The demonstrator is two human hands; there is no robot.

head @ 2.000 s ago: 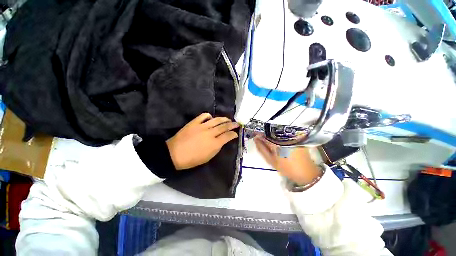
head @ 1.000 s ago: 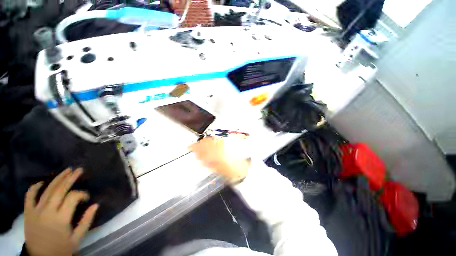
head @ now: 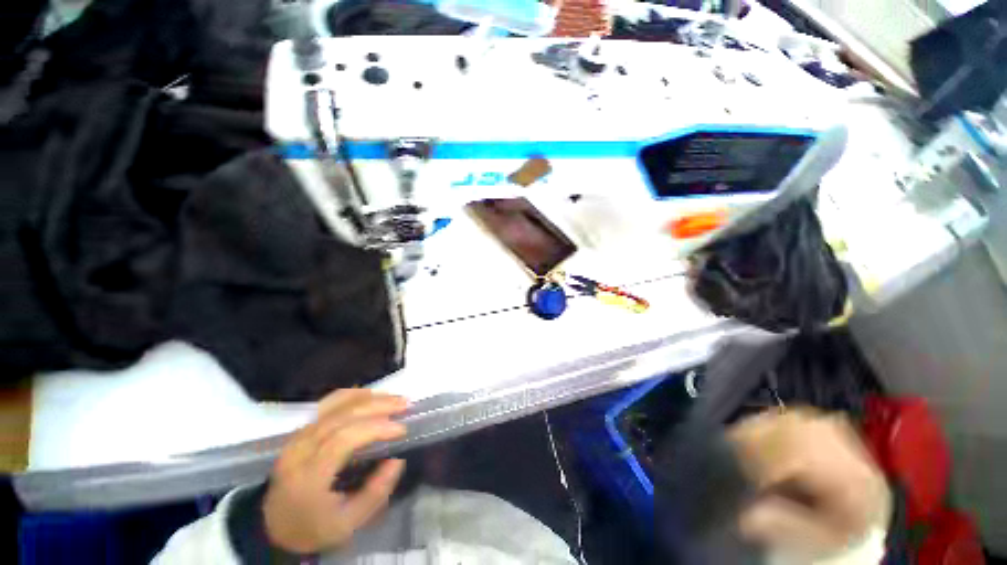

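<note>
The large dark fabric (head: 287, 287) lies heaped on the left of the table, its right edge just below the presser foot area (head: 406, 263) of the white sewing machine (head: 497, 99). My left hand (head: 337, 469) is at the table's front edge below the fabric, fingers apart and empty. My right hand (head: 817, 486) is at the lower right, blurred, with its fingers closed on a dark cloth piece (head: 707, 475), also blurred, that hangs in front of the table.
A smartphone (head: 525, 234), a blue round item (head: 547, 299) and red-yellow snips (head: 610, 294) lie right of the needle. A black bundle (head: 773, 270) sits at the table's right. Red objects (head: 911, 447) are at the lower right. A blue crate (head: 624, 436) is below the table.
The view has turned right, then partly back. My left hand has come off the fabric to the table edge. My right hand has left the snips area and taken hold of dark cloth at the lower right.
</note>
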